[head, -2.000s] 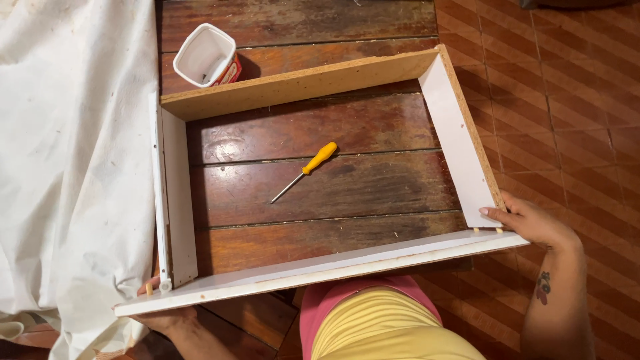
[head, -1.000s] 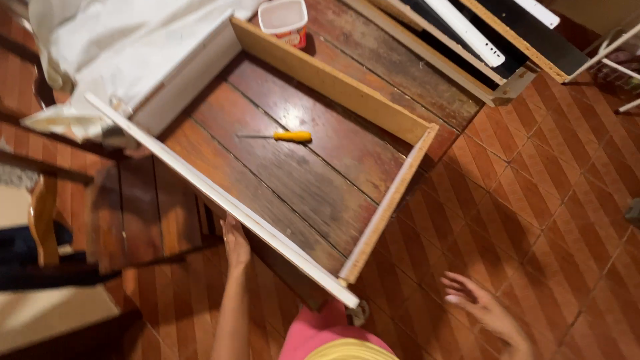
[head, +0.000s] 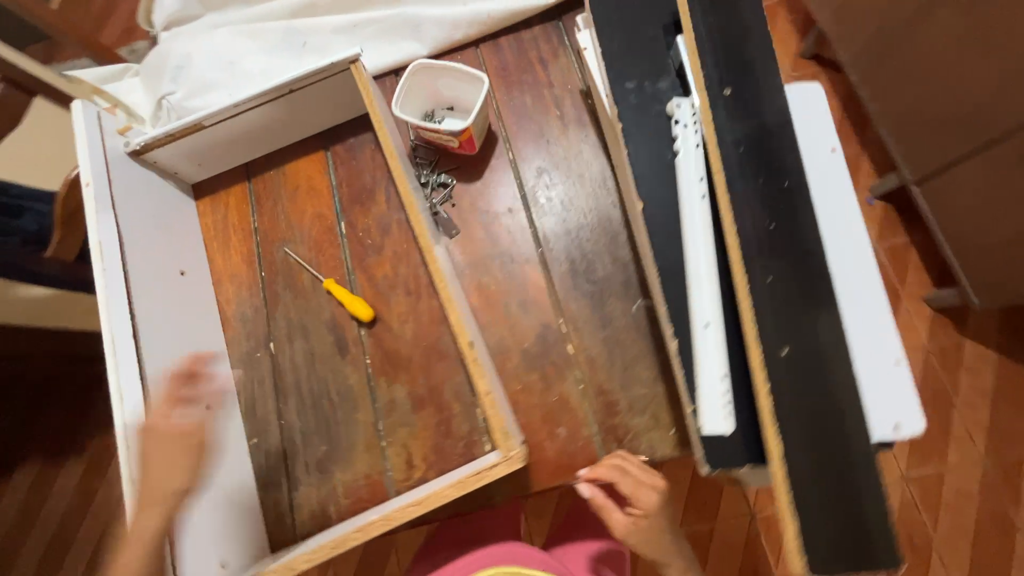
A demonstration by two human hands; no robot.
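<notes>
A rectangular drawer frame of white-faced board [head: 176,280] lies on the wooden plank table, its raw edges showing. Inside it rests a screwdriver with a yellow handle [head: 349,301]. My left hand [head: 180,424], blurred, is over the frame's left board; whether it touches the board is unclear. Right of the frame's near corner is my right hand [head: 628,504], thumb and fingertips pinched on a small thin item too small to name. Beyond the frame's right board stands a white plastic tub [head: 442,104] with small screws in it. Loose metal screws and fittings [head: 434,188] lie beside the tub.
Black boards with raw edges [head: 800,320] lie along the table's right side, with a white metal rail [head: 700,280] between them. A white panel [head: 856,264] is farther right. White cloth [head: 240,40] covers the far left. Brown furniture [head: 920,104] stands on the tiled floor at right.
My left hand has left the frame's long near board and is over another side. The right hand, on the frame's corner two seconds ago, is off it and pinching something small. The view has turned strongly.
</notes>
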